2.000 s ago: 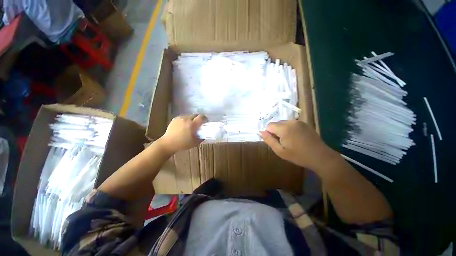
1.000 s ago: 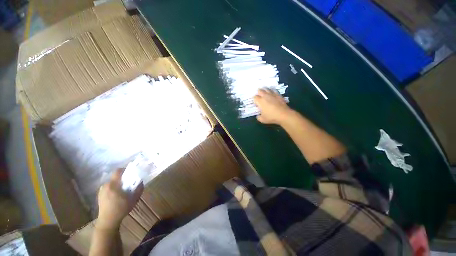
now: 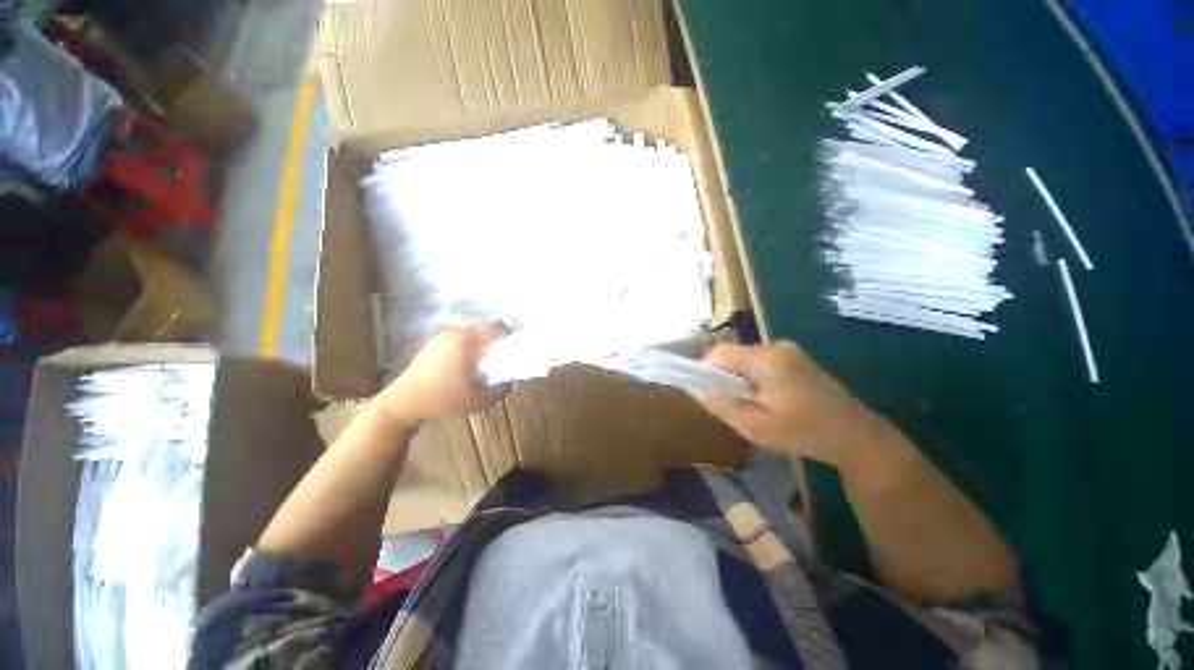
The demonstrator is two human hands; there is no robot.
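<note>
My left hand (image 3: 452, 373) is closed on a bundle of white sticks (image 3: 524, 353) at the near edge of the main carton (image 3: 343, 262). My right hand (image 3: 782, 397) grips white sticks (image 3: 681, 370) by their right ends, over the carton's near right corner. The two lots of sticks meet or overlap between my hands. The carton holds many white sticks (image 3: 537, 223), blurred by glare. A loose pile of sticks (image 3: 913, 236) lies on the green bench (image 3: 904, 458) at the right.
Two stray sticks (image 3: 1076, 321) and a small scrap (image 3: 1040, 247) lie right of the pile. A crumpled white piece (image 3: 1164, 602) lies at the lower right. A second carton (image 3: 46, 471) with sticks stands at the left. Carton flaps (image 3: 491, 59) stick out. A yellow floor line (image 3: 282, 223) and red stools (image 3: 157, 177) show behind.
My right hand has moved from the bench pile back to the carton, now with sticks in it. The pile is smaller at its near end. The view has turned back left.
</note>
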